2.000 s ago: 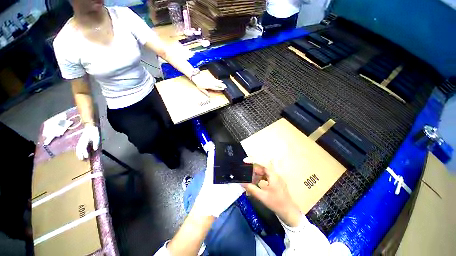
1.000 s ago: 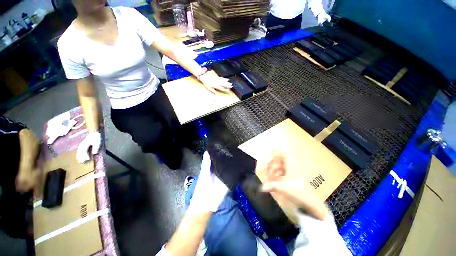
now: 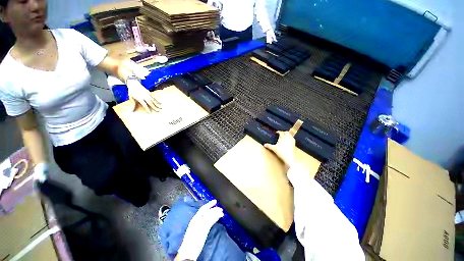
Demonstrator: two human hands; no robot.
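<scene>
My right hand (image 3: 283, 148), bare, holds a black printed housing (image 3: 260, 132) by its right end. This housing lies at the far left edge of the near cardboard sheet (image 3: 257, 176), in front of two rows of black housings (image 3: 318, 144) with pale lettering. A strip of cardboard shows between the housings of those rows. My left hand (image 3: 204, 218), in a white glove, is empty with its fingers loosely apart, low in front of me near the blue-wrapped edge.
The sheets lie on a mesh conveyor belt (image 3: 231, 128). A coworker at left rests a gloved hand on another cardboard sheet (image 3: 160, 114). Cardboard stacks stand at the right (image 3: 419, 204) and far side (image 3: 178, 25). A side table (image 3: 25, 229) is at lower left.
The housing has moved from my hands over the belt edge onto the sheet. My left hand has let go and dropped lower. My view has turned to the right.
</scene>
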